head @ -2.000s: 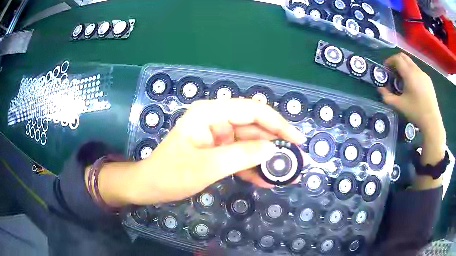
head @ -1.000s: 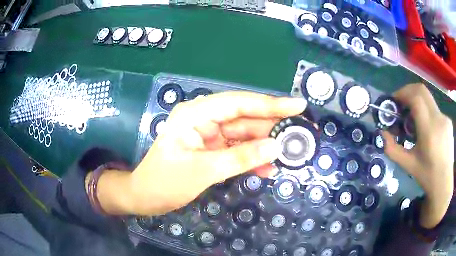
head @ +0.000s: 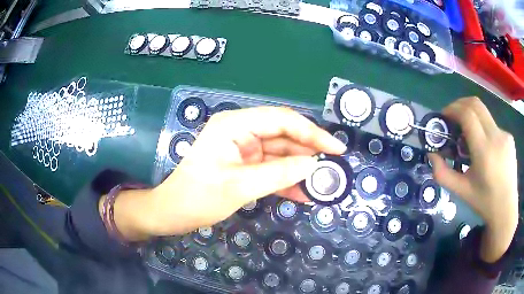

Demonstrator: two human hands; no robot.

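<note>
My left hand (head: 230, 166) holds one round black-rimmed speaker driver (head: 326, 180) by its edge, face up, above the clear blister tray (head: 172, 123). My right hand (head: 482, 155) grips the right end of a grey fixture bar (head: 333, 95), raised over the tray's far right part. Three drivers show on the bar; its right end is hidden by my fingers. Thin tweezers (head: 425, 128) stick out from my right hand across the bar's drivers. Rows of drivers (head: 316, 252) sit in the tray's pockets.
A loaded fixture (head: 172, 47) lies on the green mat, far left. White rings and dots (head: 63, 118) lie at left. A clear box of loose drivers (head: 396, 57) and a red bin (head: 488, 57) stand far right. Stacked grey bars (head: 247, 6) lie at the far edge.
From two seconds ago, the right hand's fixture has come nearer and left, towards the held driver, and the tweezers now show over it. The last second brought only small shifts.
</note>
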